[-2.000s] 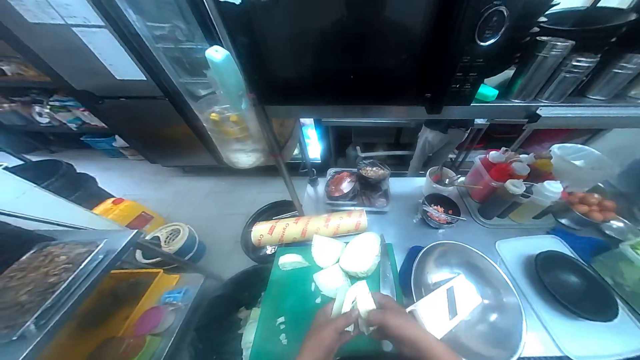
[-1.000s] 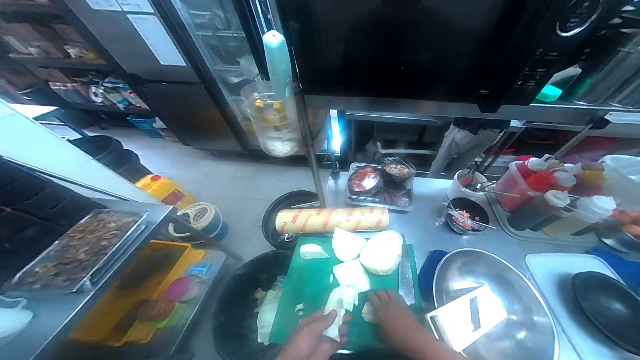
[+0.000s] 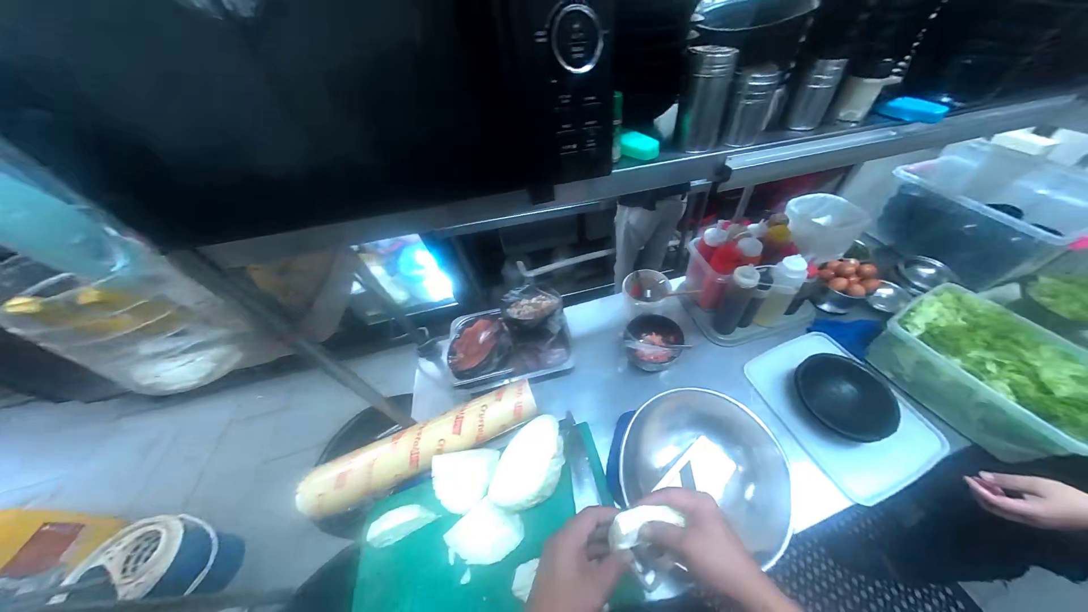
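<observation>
Both hands are close together at the near side, between the green cutting board and a steel mixing bowl. My left hand and my right hand hold one pale piece of cabbage between their fingers. On the board lie several pale cabbage chunks, and a knife lies along its right edge. A white slicer with a dark slot rests in the bowl. A printed roll of film lies across the far edge of the board.
Beyond stand a tray with bowls, a small dark bowl and squeeze bottles. To the right are a black dish on a white lid, a tub of lettuce and another person's hand. A microwave hangs low ahead.
The view has swung right. My hands have moved from over the board to beside the bowl, and both now hold one cabbage piece. Another person's hand has come into view.
</observation>
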